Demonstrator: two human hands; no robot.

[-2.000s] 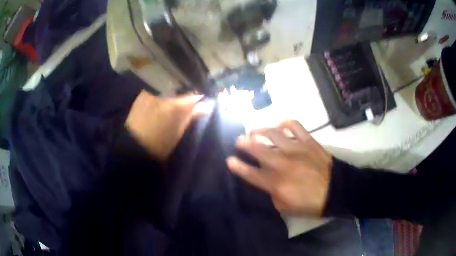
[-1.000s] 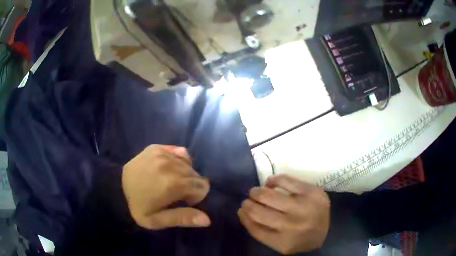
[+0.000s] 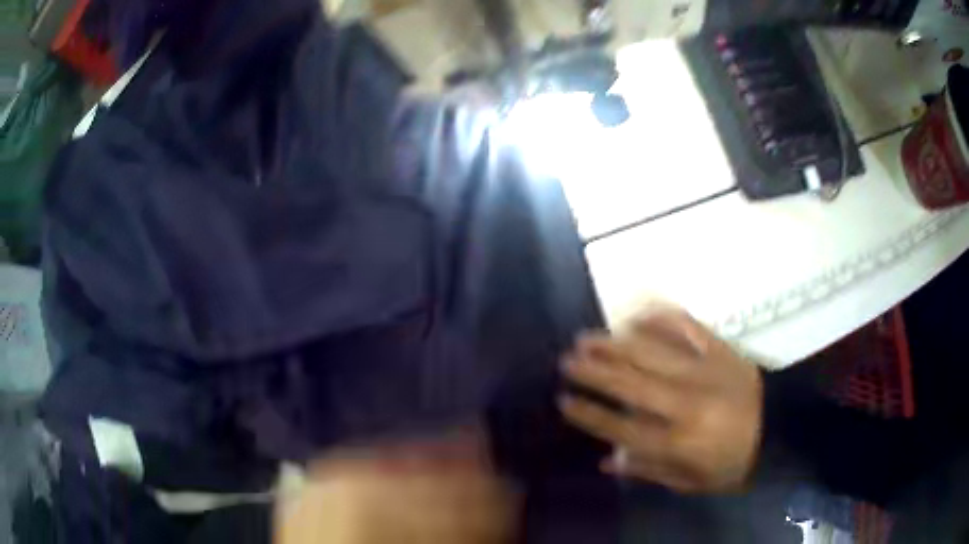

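Note:
Dark navy cloth (image 3: 298,255) lies in a large soft heap over the left side of the table, with a part running under the bright glare at the needle area. My left hand (image 3: 398,494) is blurred and cut off by the bottom edge, over the lower part of the cloth; its fingers cannot be made out. My right hand (image 3: 664,404) lies at the cloth's right edge near the table's front, blurred, fingers bent; whether it grips the cloth is unclear. The sewing machine (image 3: 425,43) is at the top, and its needle and foot are hidden by glare.
A smartphone (image 3: 774,101) with a cable lies on a dark pad right of the needle area. A red cup (image 3: 937,154) stands at the right edge. Ruler marks (image 3: 839,278) run along the near table edge. A red basket (image 3: 877,367) is below the table at right.
My left hand has moved down to the bottom edge, and my right hand slightly right and up. The cloth at left is now folded over in a raised flap. The view has shifted, with the machine higher.

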